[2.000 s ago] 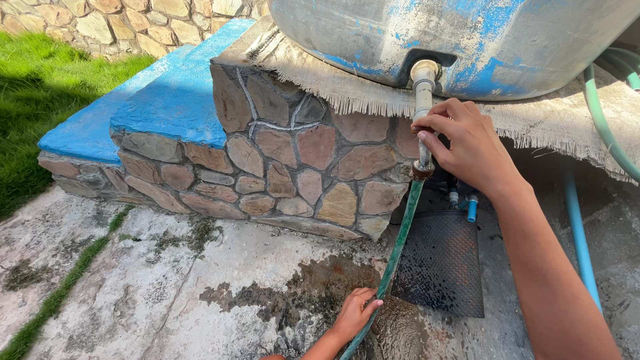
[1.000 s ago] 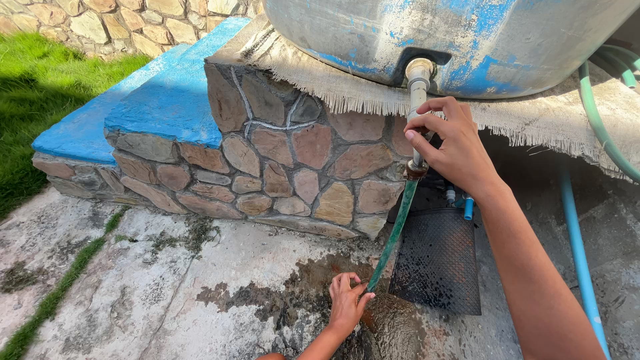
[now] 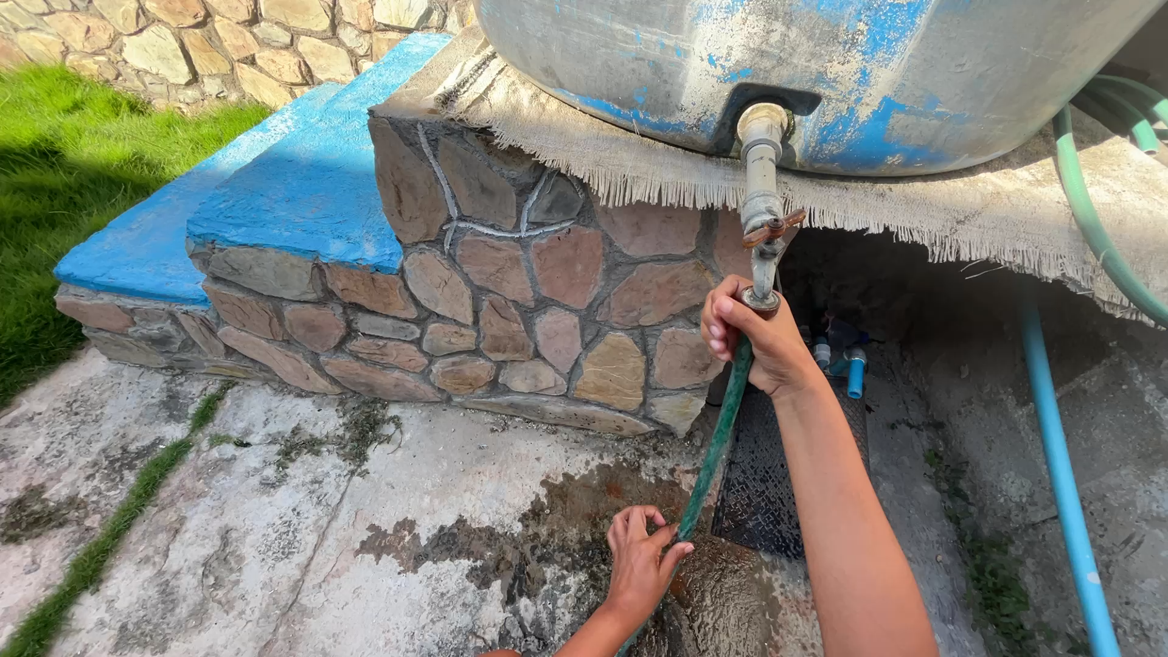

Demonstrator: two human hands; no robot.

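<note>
A metal faucet point(image 3: 765, 246) with a rusty handle hangs from a pale pipe point(image 3: 761, 169) that comes out of a large, paint-worn tank point(image 3: 821, 82). My right hand point(image 3: 753, 333) is wrapped around the rusty fitting at the faucet's outlet, where the green garden hose point(image 3: 721, 429) joins it. The hose runs down from there, and my left hand point(image 3: 641, 557) holds it lower down between thumb and fingers. Part of the fitting is hidden behind my right fingers.
Frayed sacking point(image 3: 639, 173) lies under the tank on a stone-faced ledge point(image 3: 557, 319). Blue-painted steps point(image 3: 292, 201) are at the left. A dark textured mat point(image 3: 762, 474) lies on the concrete. A blue pipe point(image 3: 1058, 456) and a coiled green hose point(image 3: 1090, 219) are at the right.
My right hand has moved down from the faucet's handle to the fitting at the hose's upper end. My left hand stays at the lower hose.
</note>
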